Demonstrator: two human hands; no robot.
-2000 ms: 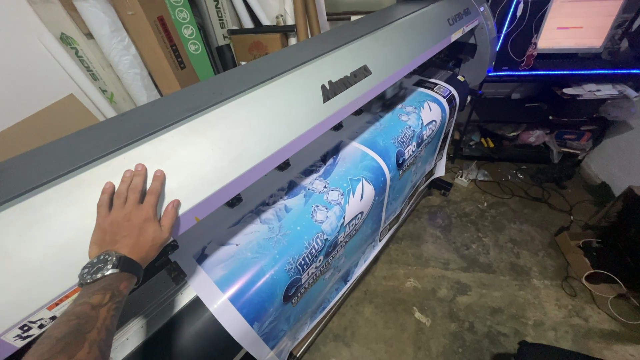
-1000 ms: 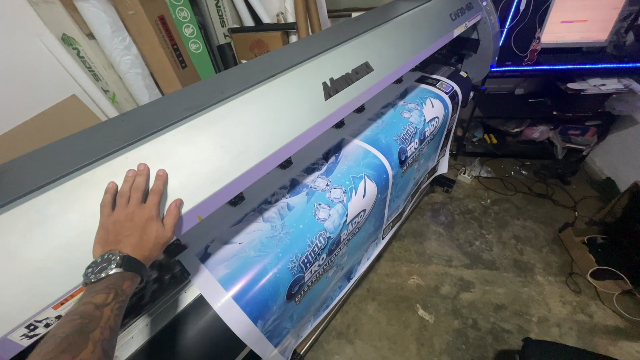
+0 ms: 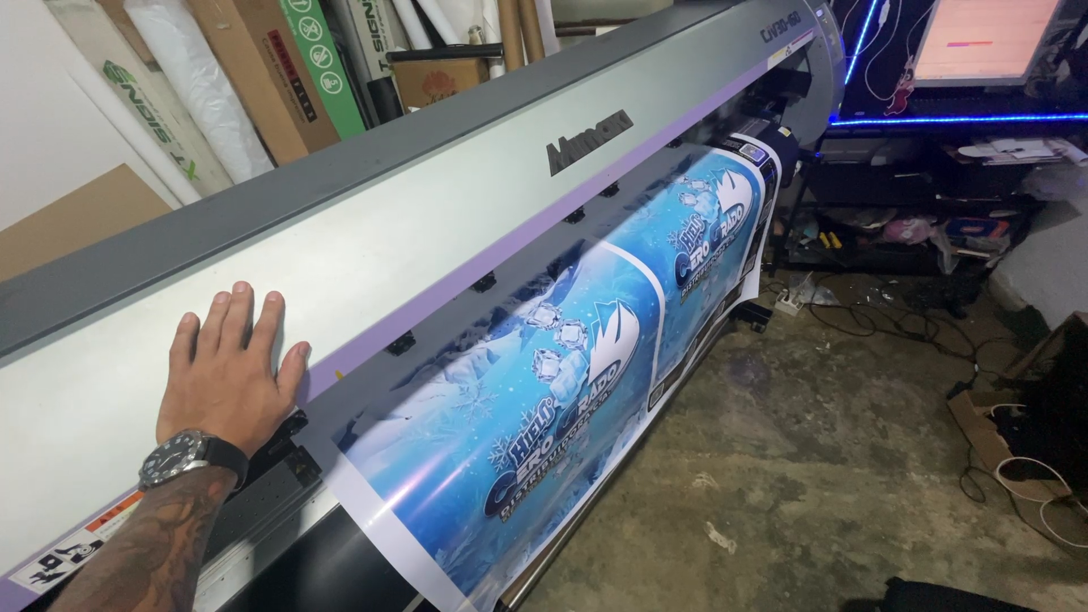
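Observation:
My left hand (image 3: 228,374), with a wristwatch (image 3: 192,460) at the wrist, rests flat on the pale front cover of a Mimaki wide-format printer (image 3: 408,229). Its fingers are slightly spread, the thumb near the purple lower edge, and it holds nothing. To the right of the hand, a printed sheet (image 3: 459,433) with blue ice graphics and lettering comes out under the cover and hangs over the printer's front. Two printed panels show on it, divided by a white strip. My right hand is out of view.
Behind the printer lean wrapped rolls (image 3: 200,93) and cardboard boxes (image 3: 255,76). At the right stand a lit monitor (image 3: 986,42) and a dark shelf (image 3: 901,208) with mixed items. Cables (image 3: 892,319) and an open carton (image 3: 986,442) lie on the concrete floor.

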